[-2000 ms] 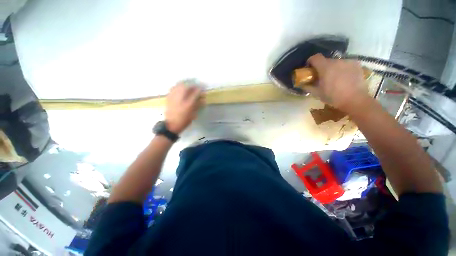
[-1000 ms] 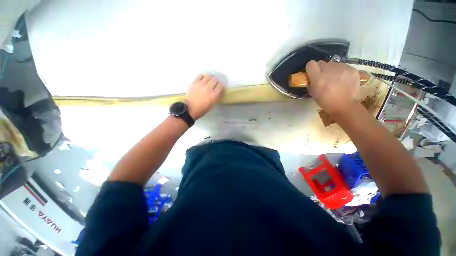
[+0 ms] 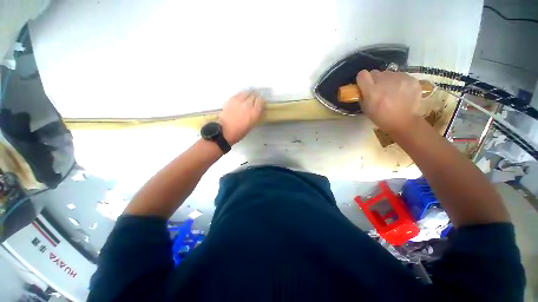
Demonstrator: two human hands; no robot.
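A long narrow yellow-tan fabric strip lies flat across the white ironing table cover, from the left edge to under the iron. The steam iron has a dark pointed soleplate, its tip to the left, and rests on the strip's right part. My right hand is closed around its orange-brown handle. My left hand, with a black watch on the wrist, is on the strip left of the iron. Its fingertips are partly blurred, and I cannot tell if they pinch the fabric.
Black-and-white flecked hoses run from the iron to the right edge. A brown scorched patch and a metal frame are at the right. A red plastic stool and a blue basket stand below. Dark fabric is at left.
Over the two seconds my left hand has moved right along the strip, towards the iron. In the last second both hands and the iron have hardly moved.
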